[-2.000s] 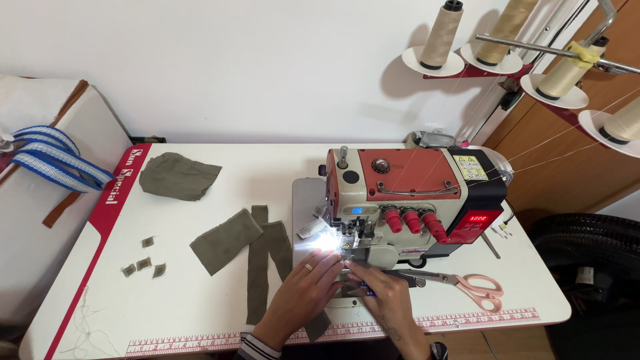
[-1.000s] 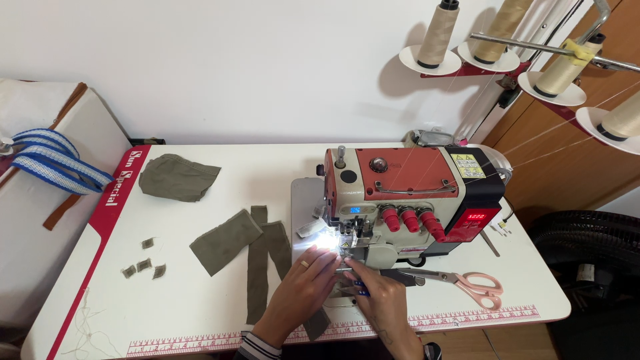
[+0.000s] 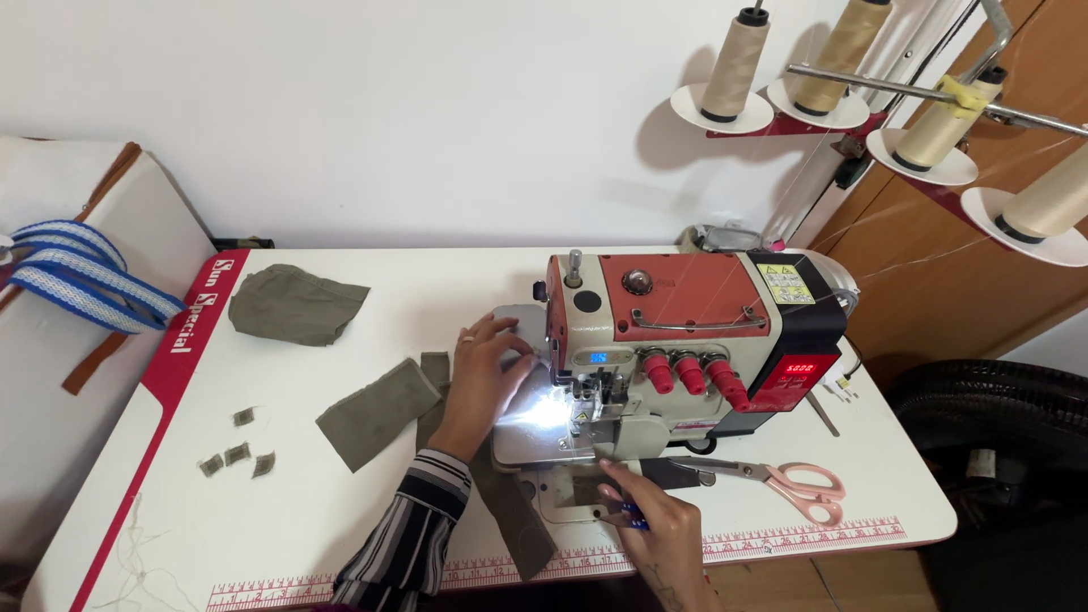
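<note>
An overlock sewing machine (image 3: 663, 340) stands on the table with its work light on. My left hand (image 3: 486, 374) reaches over the left part of its cloth plate (image 3: 531, 442), thumb and fingertips close together near the back; whether they pinch something small is unclear. My right hand (image 3: 650, 510) is at the front edge of the machine, index finger extended, the other fingers curled around a small blue tool (image 3: 634, 515). Left of the machine lie a rectangular olive fabric piece (image 3: 378, 412) and long olive strips (image 3: 514, 514), partly under my left forearm.
A larger olive fabric piece (image 3: 297, 304) and several small fabric squares (image 3: 238, 453) lie on the left. Pink-handled scissors (image 3: 803, 493) rest right of my right hand. Thread cones (image 3: 738, 68) stand at upper right. Loose threads (image 3: 140, 552) lie near the left edge.
My left hand has moved from beside the needle area back and left over the cloth plate. My right hand has shifted slightly forward, off the needle area, with the blue tool still in it.
</note>
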